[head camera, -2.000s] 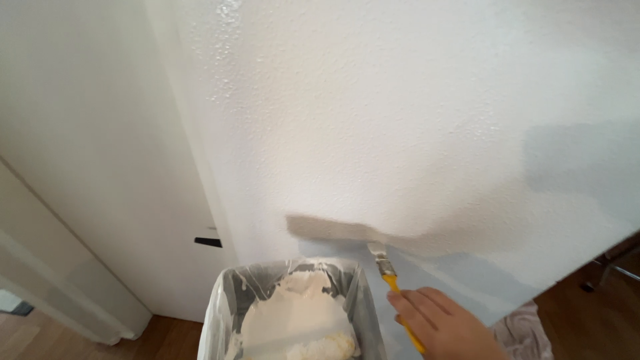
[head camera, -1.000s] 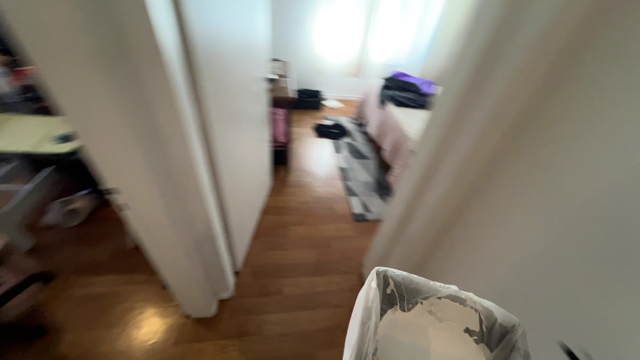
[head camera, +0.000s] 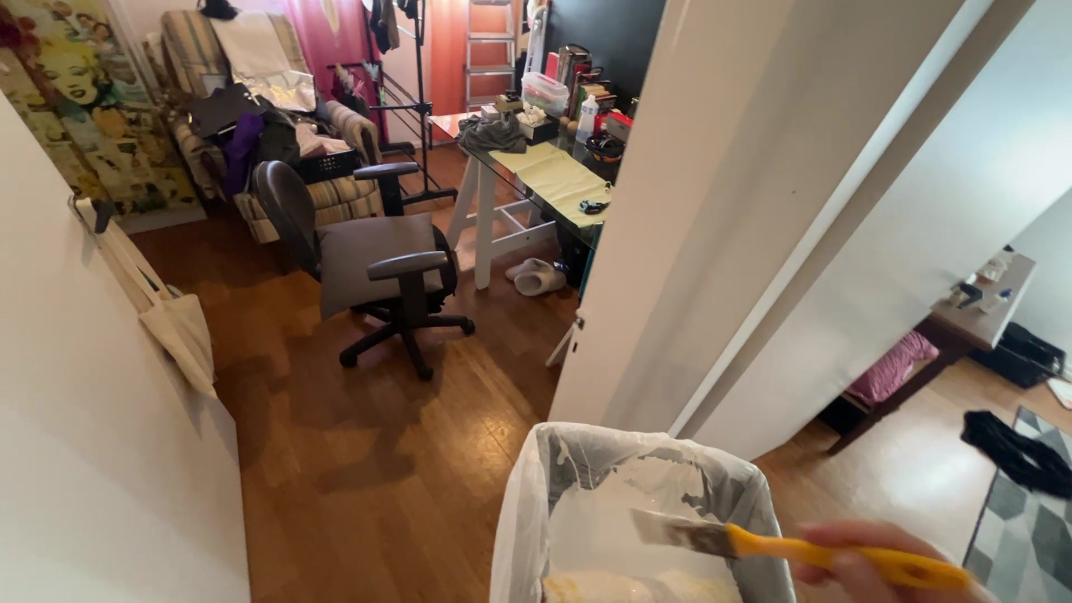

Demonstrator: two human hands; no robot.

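Observation:
A flat paintbrush with a yellow handle (head camera: 804, 548) is gripped in my right hand (head camera: 871, 561) at the bottom right of the head view. Its bristles, coated pale, hover over or touch the white paint; which one I cannot tell. The paint lies in a plastic-lined paint container (head camera: 521, 536) at the bottom centre, smeared up its inner walls. A paint roller (head camera: 645, 589), whitish with yellowish patches, shows at the container's lower edge. My left hand is out of the frame.
A white door jamb (head camera: 712, 193) rises beyond the container. Through the doorway stand an office chair (head camera: 377, 260), a glass-topped desk (head camera: 578, 222) and a striped armchair (head camera: 276, 201) heaped with things. A cloth bag (head camera: 180, 331) hangs from the white door at left.
The view has swung from the wall past a bedroom to this doorway. Two seconds ago the brush in my right hand was against the wall; now it is over the container.

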